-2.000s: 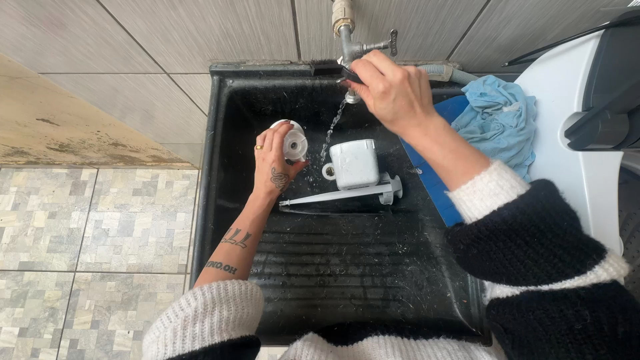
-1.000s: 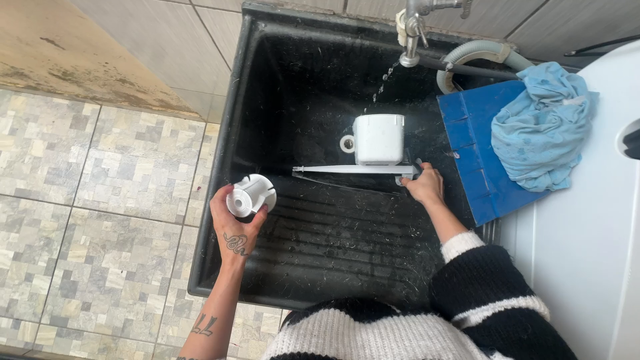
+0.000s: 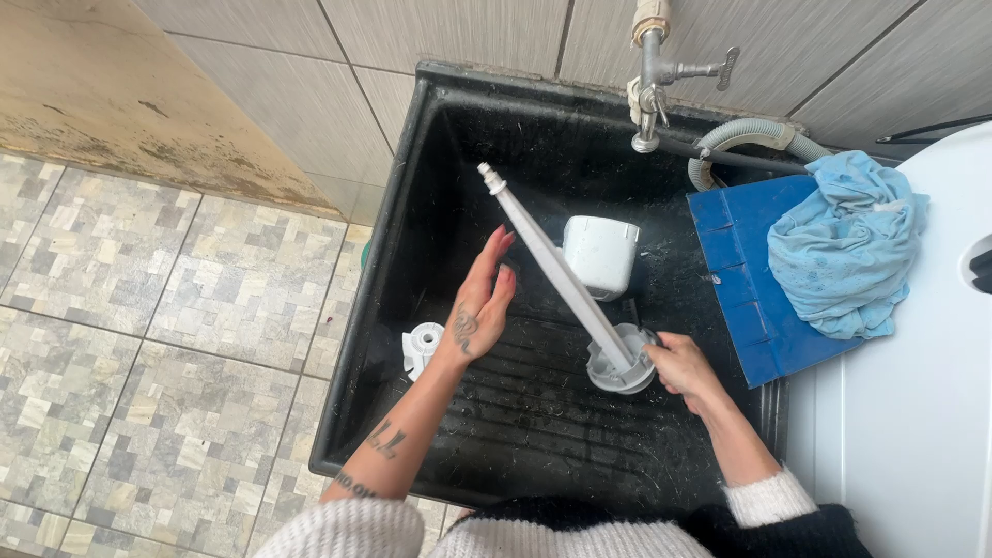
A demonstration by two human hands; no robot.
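My right hand (image 3: 683,366) grips the rim of a round plastic base with a long pale plastic shaft (image 3: 562,279), which slants up and left over the black utility sink (image 3: 504,434). Beside the shaft is my left hand (image 3: 482,310), its fingers apart and nothing in it. A white plastic housing (image 3: 601,254) lies in the basin behind the shaft. Left of my left wrist, a white round plastic part with a central hole (image 3: 422,347) rests at the sink's left side, partly hidden by my forearm.
A metal faucet (image 3: 649,93) projects from the tiled wall over the sink. At the right edge lie a blue panel (image 3: 736,287) and a crumpled light-blue cloth (image 3: 852,248), beside a white appliance top (image 3: 914,403). A grey corrugated hose (image 3: 744,136) curves behind them.
My right hand has lifted the shaft, which lay across the basin. My left hand has let go of the white round part. The water seen running from the faucet earlier no longer shows.
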